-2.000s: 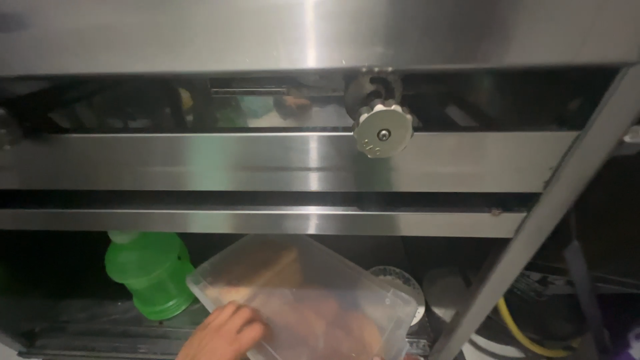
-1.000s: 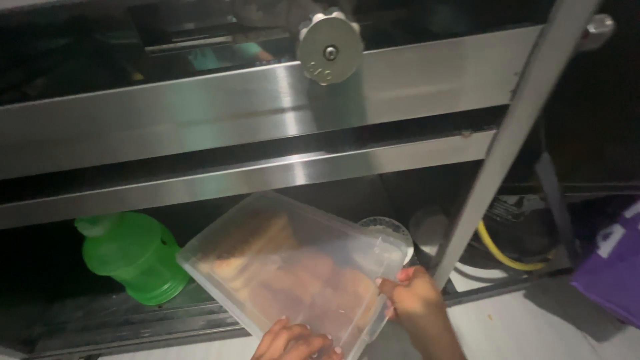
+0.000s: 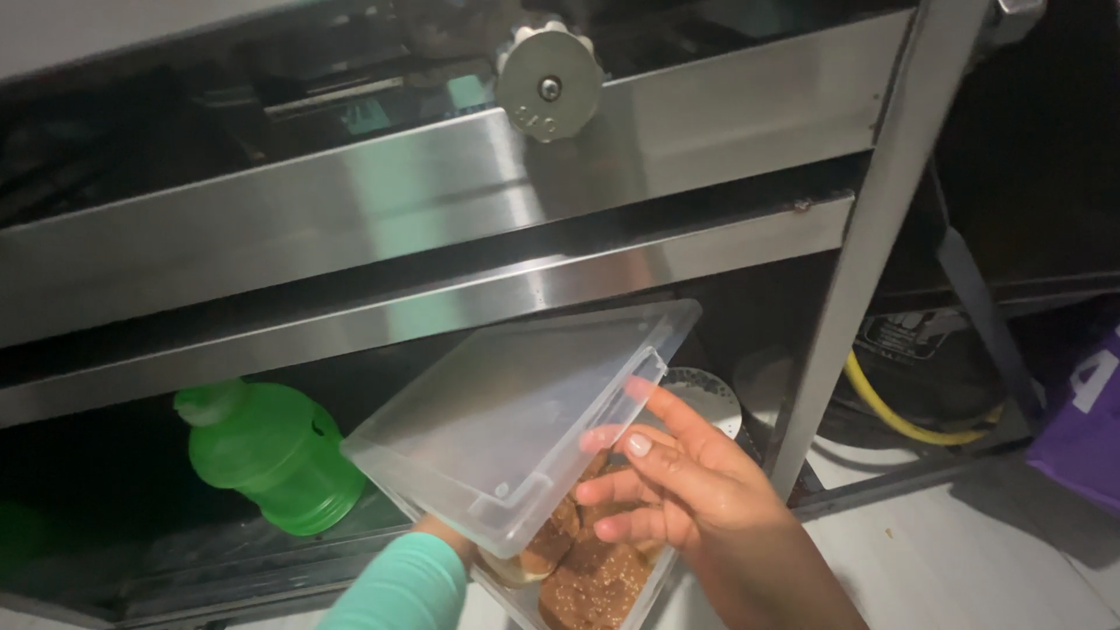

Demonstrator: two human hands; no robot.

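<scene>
My right hand point(image 3: 669, 486) grips the near right edge of a translucent plastic lid point(image 3: 542, 394), which is tilted up off a clear plastic container point(image 3: 656, 582). Sesame-seeded buns point(image 3: 599, 569) show in the uncovered part of the container. My left hand goes under the lid at the container's left side; only a bit of the wrist point(image 3: 451, 535) and a turquoise sleeve show, so its fingers are hidden.
A green plastic jug point(image 3: 276, 455) stands on the lower shelf point(image 3: 262, 569) at left. Above runs a stainless steel frame point(image 3: 437, 306) with a round metal knob point(image 3: 549, 83). Behind the lid is a white perforated round item point(image 3: 700, 398). At right are a yellow hose point(image 3: 910, 424) and a purple bag point(image 3: 1081, 437).
The lid, lying over the container one second ago, is now lifted on the right, uncovering buns. My left hand, visible at the near edge before, has gone under the lid.
</scene>
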